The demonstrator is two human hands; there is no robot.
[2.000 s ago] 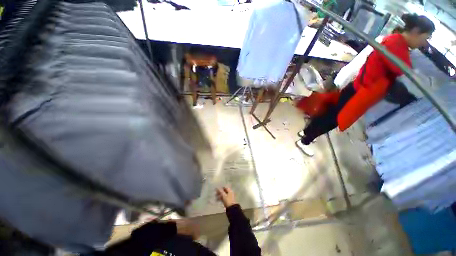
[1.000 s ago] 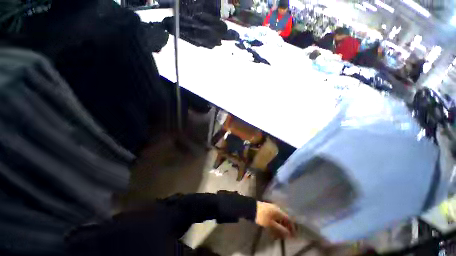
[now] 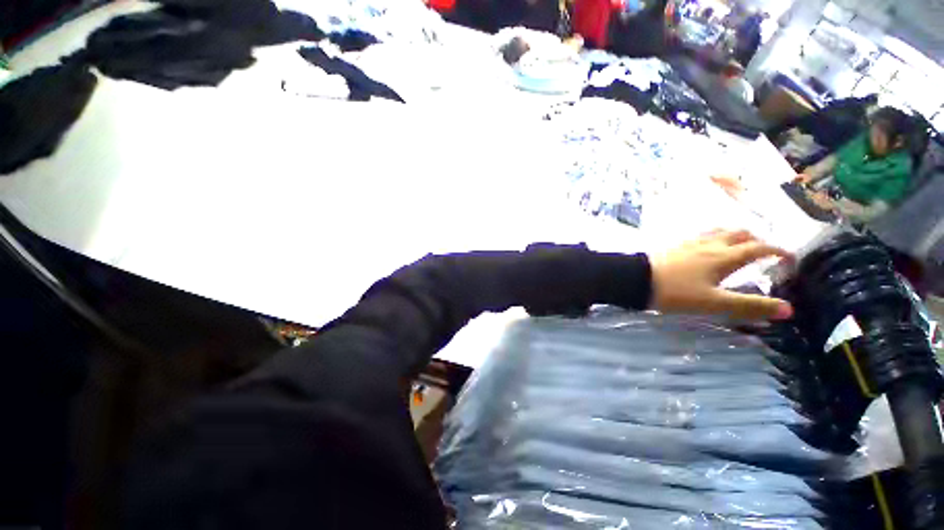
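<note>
Blue-grey garments in shiny clear poly bags (image 3: 642,404) lie stacked in tight rows at the lower right, against the near edge of the white table. Their black hangers (image 3: 869,300) bunch into a thick dark ridge along the right side. My left hand (image 3: 719,274), bare in a black sleeve, reaches across from the lower left. Its fingers are spread over the top end of the stack, beside the hangers, with nothing seen gripped in it. Whether it touches the film is unclear. My right hand is not in view.
The wide white table (image 3: 311,197) stretches across the view. Dark garments (image 3: 176,41) lie at its far left, and whitish-blue patterned material (image 3: 616,155) lies near its middle. A person in green (image 3: 875,171) sits at the right end. Other people are partly visible at the far side.
The view has moved close to the table. Bagged garments and their hangers now fill the lower right. My left hand has moved up and right, its fingers more spread. The wooden stool has left view.
</note>
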